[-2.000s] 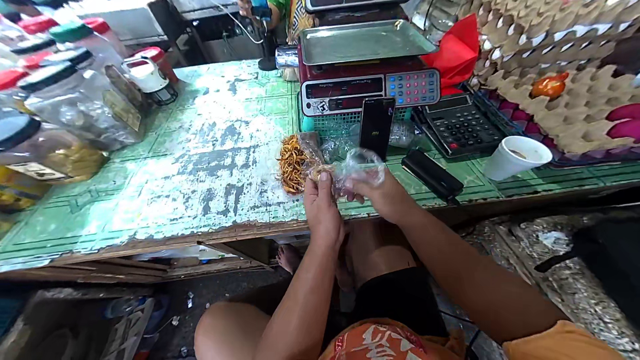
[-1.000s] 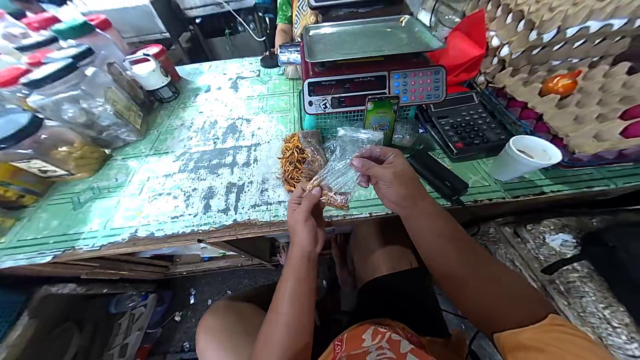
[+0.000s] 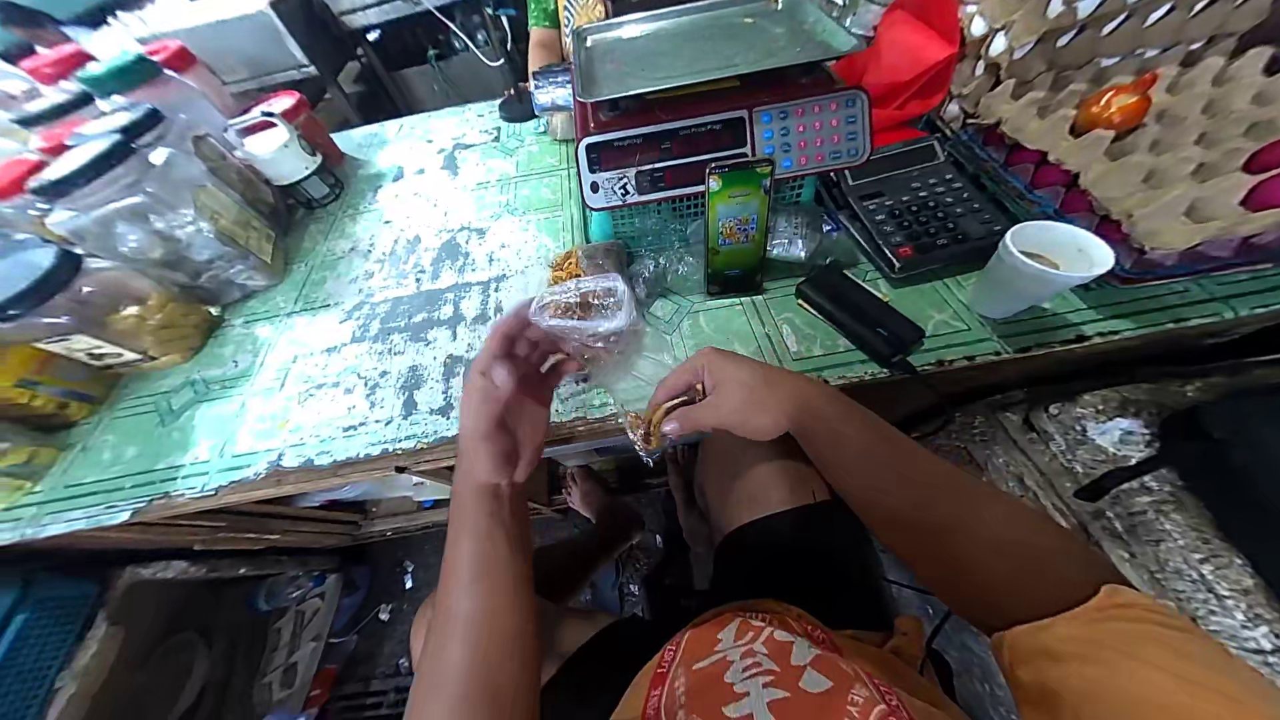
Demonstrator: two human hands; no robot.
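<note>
A clear plastic bag (image 3: pixel 615 375) hangs at the table's front edge, its lower end holding brown, orange-tinged pieces. My right hand (image 3: pixel 715 395) pinches that lower end. My left hand (image 3: pixel 515 385), blurred, is raised at the bag's left side with fingers spread; whether it touches the bag is unclear. Behind the bag's upper part lies a wrapped, whitish clear packet or bag mouth (image 3: pixel 583 305) with brown contents showing through. Part of the orange-brown dried pieces (image 3: pixel 567 266) and a dark packet (image 3: pixel 604 260) show just beyond it.
A smartphone (image 3: pixel 738 228) leans against a digital scale (image 3: pixel 725 140). To its right are a black power bank (image 3: pixel 860 312), a calculator (image 3: pixel 920 205), a foam cup (image 3: pixel 1040 268) and egg trays (image 3: pixel 1130 190). Plastic jars (image 3: pixel 150 200) line the left of the green table (image 3: pixel 380 330).
My left hand has come off its pinch and spread its fingers. My right hand has moved down and toward me, to the bag's filled end. The phone's screen, dark at first, is lit.
</note>
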